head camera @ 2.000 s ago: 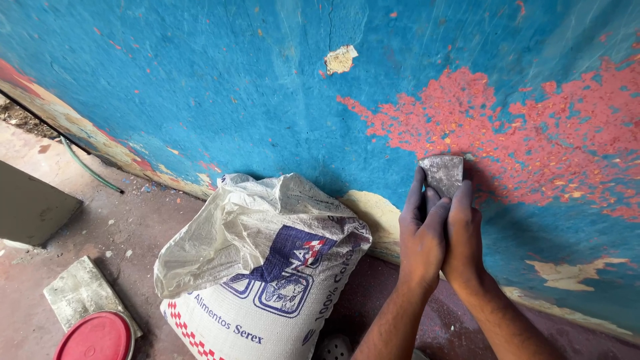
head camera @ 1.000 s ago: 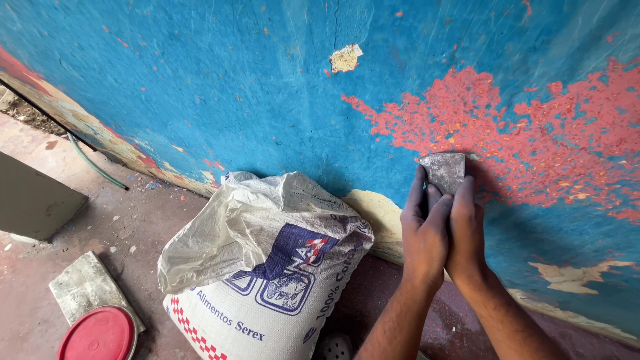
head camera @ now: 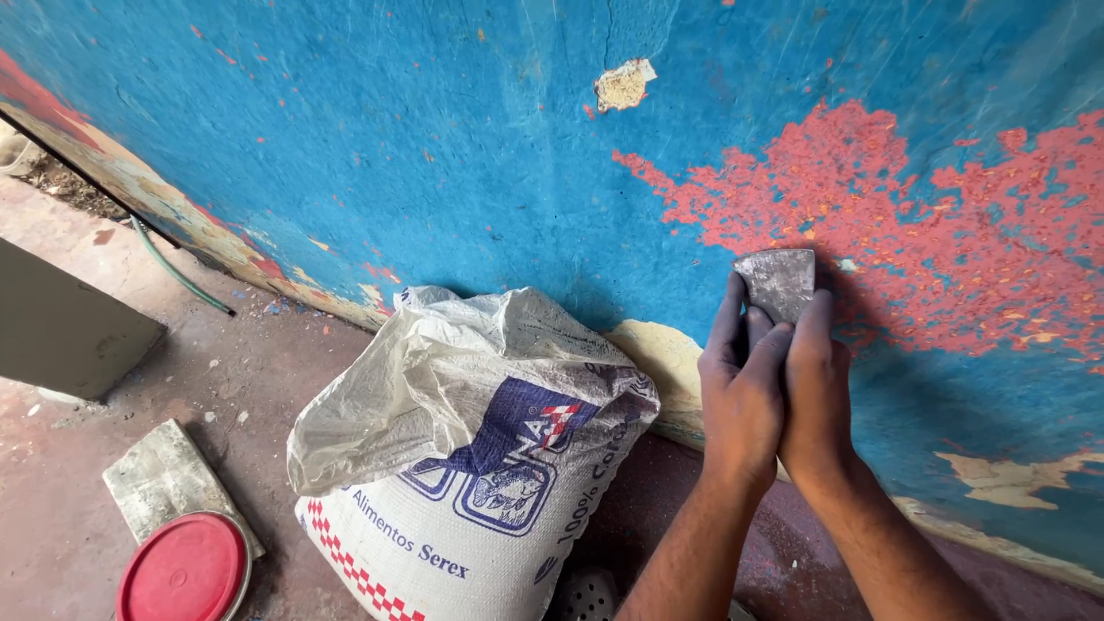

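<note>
A worn metal scraper blade [head camera: 780,280] is held between both hands, its broad edge at the painted wall [head camera: 483,155]. My left hand [head camera: 746,379] grips it from the left side, fingers along the blade. My right hand [head camera: 815,379] closes on it from the right, and the two hands press together. Grey dust coats the fingers. The blade lies at the lower left border of a patch of exposed red paint [head camera: 931,233], with blue paint around it. Any handle is hidden by the hands.
A woven plastic sack [head camera: 517,448] stands against the wall, left of my arms. A red round lid [head camera: 181,569] overlaps a dusty tile [head camera: 168,479] on the floor. Farther left are a grey-green block [head camera: 65,319] and a green hose [head camera: 177,272]. A perforated shoe [head camera: 586,595] shows below.
</note>
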